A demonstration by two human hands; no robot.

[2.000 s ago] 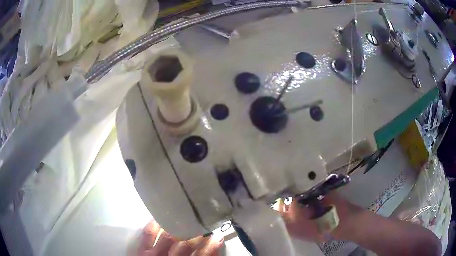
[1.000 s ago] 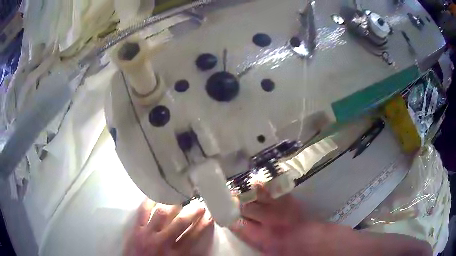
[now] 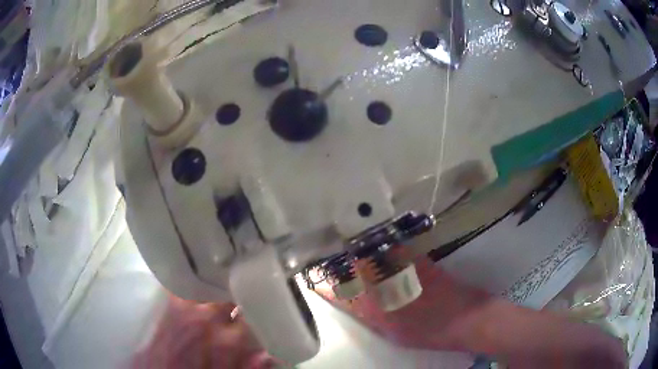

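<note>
The big cream sewing machine head [image 3: 332, 155] fills the middle, with dark round plugs on it. A cream garment panel [image 3: 361, 337] lies under the lamp glare at the bottom, between my hands. My left hand [image 3: 198, 335] is blurred at the lower left, low by the head's left end, partly behind the white U-shaped guard [image 3: 270, 306]. My right hand [image 3: 393, 303] reaches in from the right, its fingers partly behind the thread tension parts by the needle area. The fingertips and the needle itself are hidden or washed out, so what each hand grips cannot be told.
A loose cream bundle [image 3: 61, 169] lies left of and behind the machine. A yellow box edge [image 3: 593, 176] and clear plastic over cream pieces [image 3: 624, 277] are at the right. Dark snips [image 3: 541, 196] lie by the machine. A ruled tape [image 3: 552, 270] runs along the table. A metal tube crosses the upper left.
The camera view has shifted, with the machine head lower left than two seconds ago. The cream strip seen by my right hand one second ago no longer shows. Both hands have moved slightly and my left is more blurred.
</note>
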